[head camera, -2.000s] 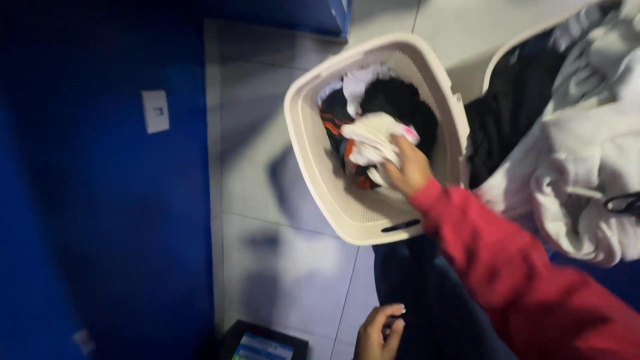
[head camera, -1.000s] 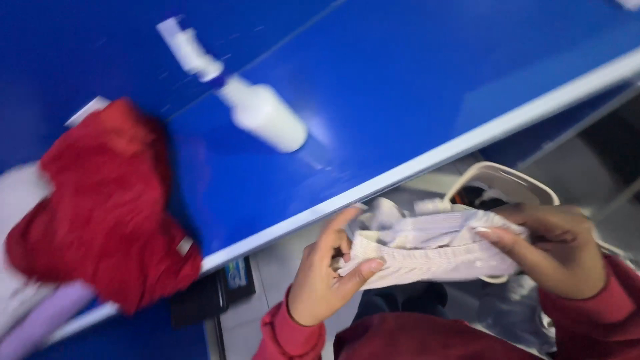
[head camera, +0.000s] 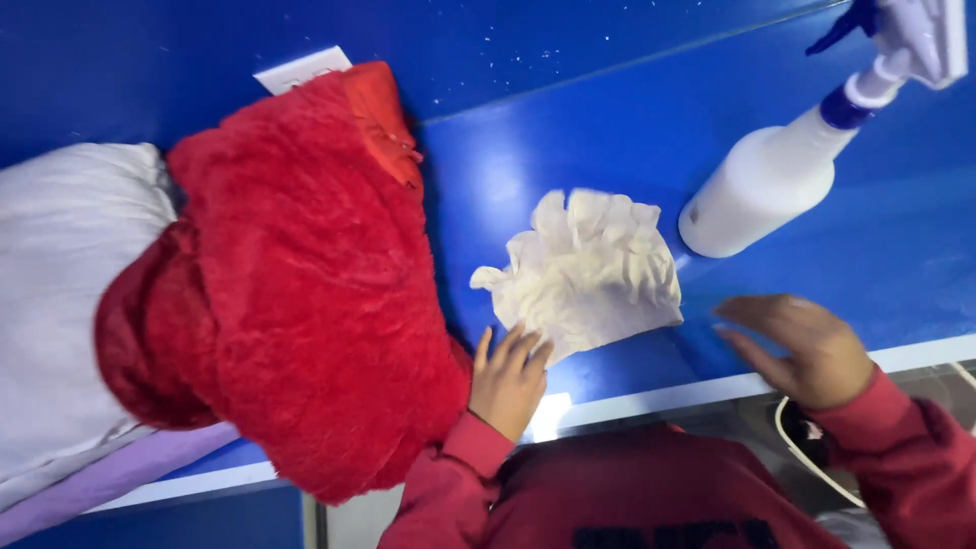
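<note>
A cream ruffled cloth item (head camera: 595, 274) lies spread on the blue tabletop (head camera: 488, 168), its gathered edge pointing away from me. The fingertips of my left hand (head camera: 509, 374) rest at its near left corner, fingers apart. To the right of the cloth my right hand (head camera: 801, 347) hovers near the table's front edge, thumb and fingers apart, holding nothing. Just left of the cloth is a folded red fluffy garment (head camera: 320, 290). A white spray bottle (head camera: 759, 191) with a purple collar stands at the right, beyond my right hand.
At the far left lie a white pillow-like fabric bundle (head camera: 69, 297) and a rolled lilac cloth (head camera: 114, 476). A white wall socket plate (head camera: 305, 70) shows behind the red garment. The rim of a basket (head camera: 808, 457) is below the table's white front edge (head camera: 656, 400).
The cream cloth, held between both hands a second ago, now lies on the tabletop. My right hand has let go of it. The view has swung from the floor basket to the table.
</note>
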